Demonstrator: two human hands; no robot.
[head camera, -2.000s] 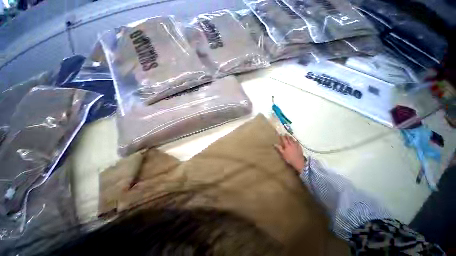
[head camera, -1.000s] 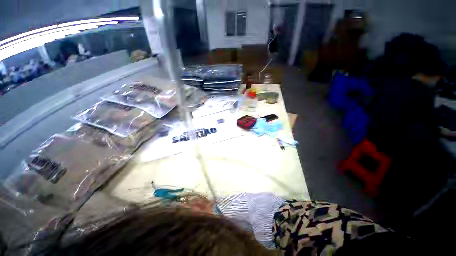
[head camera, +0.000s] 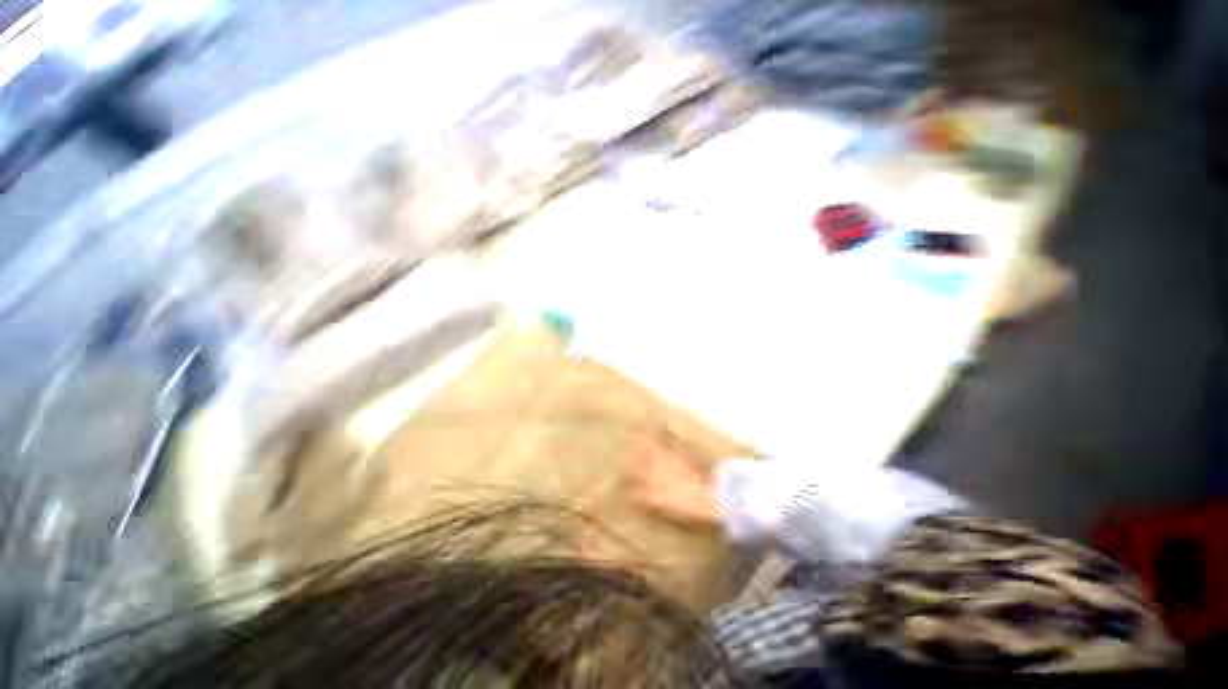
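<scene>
The frame is strongly blurred and overexposed. A tan garment (head camera: 505, 417) lies flat on the cream-white table (head camera: 727, 310), partly hidden by hair at the bottom edge. My right hand (head camera: 673, 478) rests on the garment, its fingers too blurred to tell apart. Its white sleeve and patterned upper sleeve run to the lower right. A small teal patch, likely the snips (head camera: 558, 323), lies at the garment's far edge, away from my hand. My left hand is not in view.
Blurred bagged garments (head camera: 391, 202) line the back and left. A red-and-black lump (head camera: 844, 228), a small black rectangle (head camera: 939, 242) and light-blue cloth (head camera: 939, 275) lie near the table's right edge. A red stool (head camera: 1169, 565) stands at the lower right.
The view has swung from the room back down to the table. The tan garment shows again. My right hand, earlier beside the snips, is now on the garment, farther from them.
</scene>
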